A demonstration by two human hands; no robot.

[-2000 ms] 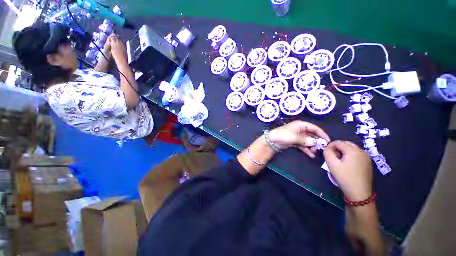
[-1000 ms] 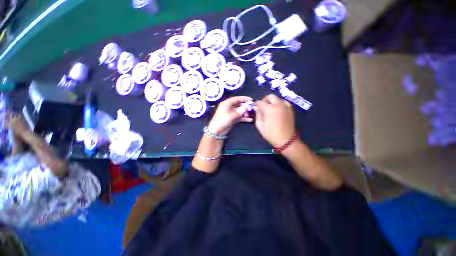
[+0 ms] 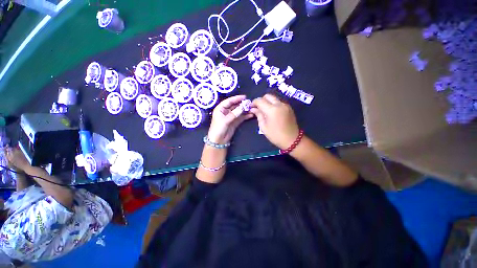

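Observation:
My left hand point(image 3: 228, 119) and my right hand point(image 3: 276, 119) meet over the near part of the black mat. A small white-lilac fitting point(image 3: 246, 105) is between their fingertips, gripped by my left thumb and fingers, with my right fingertips touching it. Its details are too small to tell. Several round motor housings point(image 3: 182, 89) stand grouped on the mat beyond and left of my hands, spoked ends up. A loose row of small fittings point(image 3: 273, 76) lies beyond my right hand.
A white adapter point(image 3: 280, 18) with looped cable lies at the far side. An open cardboard box point(image 3: 384, 99) with many fittings stands right. Left are a crumpled plastic bag point(image 3: 125, 163), a blue tool point(image 3: 86, 141), a black and silver box point(image 3: 48, 141) and another person's arm. A green conveyor point(image 3: 141, 15) runs beyond.
The view has swung right, so the bench things sit further left and the cardboard box shows. Both my hands stay together at the small fitting.

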